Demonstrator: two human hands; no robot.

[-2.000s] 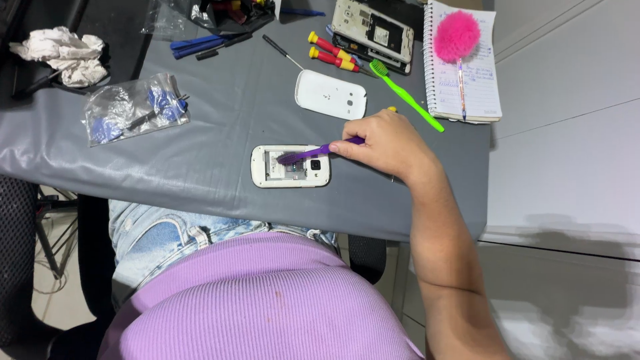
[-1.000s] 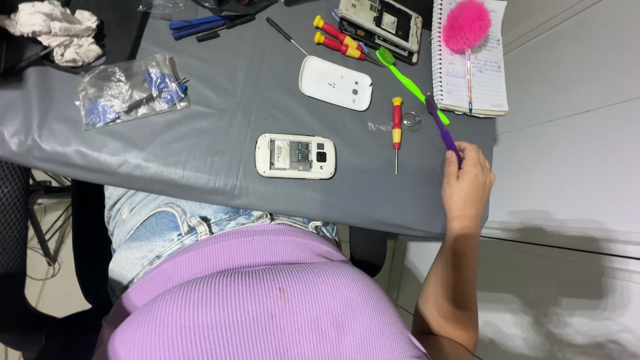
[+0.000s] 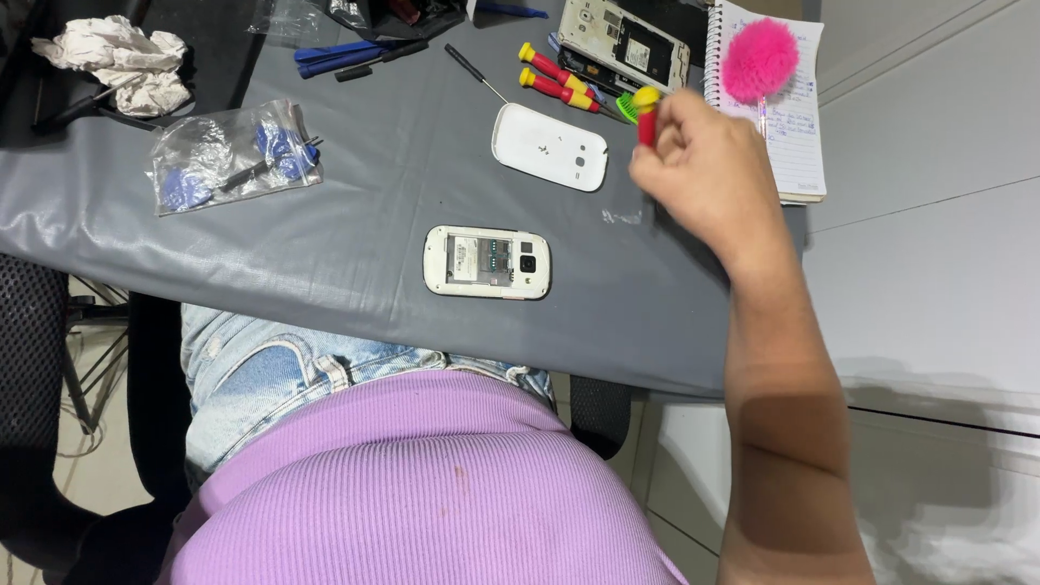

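Observation:
My right hand grips a red and yellow screwdriver by its handle, above the table's right part; its shaft is hidden. A white smartphone body lies nearer me on the grey cover, back up, its battery bay exposed. Beyond it lies the white back cover of a phone. Two more red and yellow screwdrivers lie left of my hand, by the green bristles of a brush, mostly hidden behind the hand. The purple brush cannot be seen. My left hand is out of view.
A plastic bag with blue picks lies at left, crumpled white paper behind it. Blue pry tools and a thin black screwdriver lie further back. An opened phone and a spiral notebook with a pink pompom pen are at back right.
My right hand held the purple brush over the phone, then at the table's right edge. Now it holds the red and yellow screwdriver, which lay on the table one second ago.

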